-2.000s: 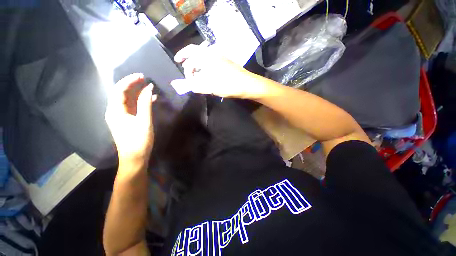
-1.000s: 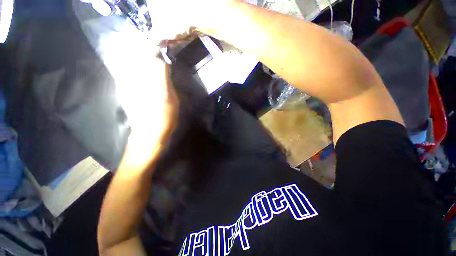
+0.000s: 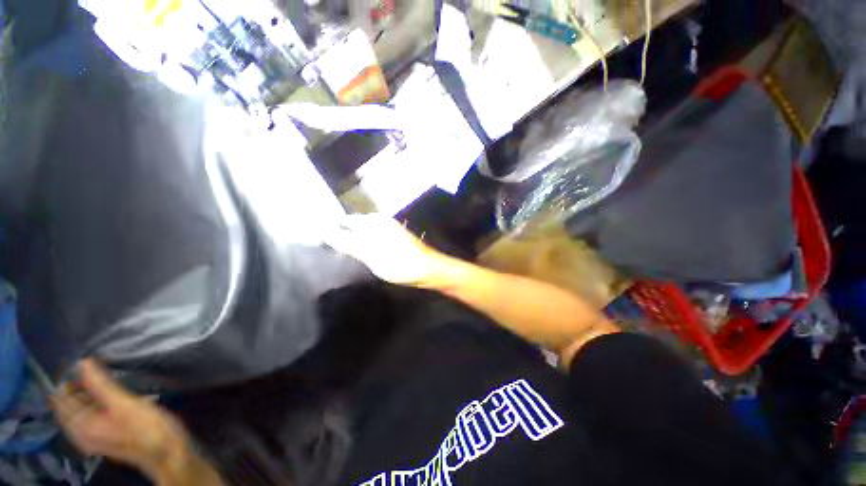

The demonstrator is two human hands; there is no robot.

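A large dark grey fabric panel spreads over the left side and shines white under the lamp near the machine. My left hand is at the lower left, blurred, with its fingertips at the panel's lower left edge. My right hand is at the panel's right edge, below the machine; glare hides its fingertips. The overlock machine stands at the top left, with metal parts where the panel's upper edge lies. I cannot tell whether the panel is under the presser foot.
White sheet with a dark strip beside the machine. Teal-handled snips at the top. Clear plastic bag hangs at the table edge. Red basket with dark cut pieces at right. Orange-and-white label on the machine front.
My left hand has moved from near the machine to the lower left, and the panel is spread wider there. My right hand has come down from the machine.
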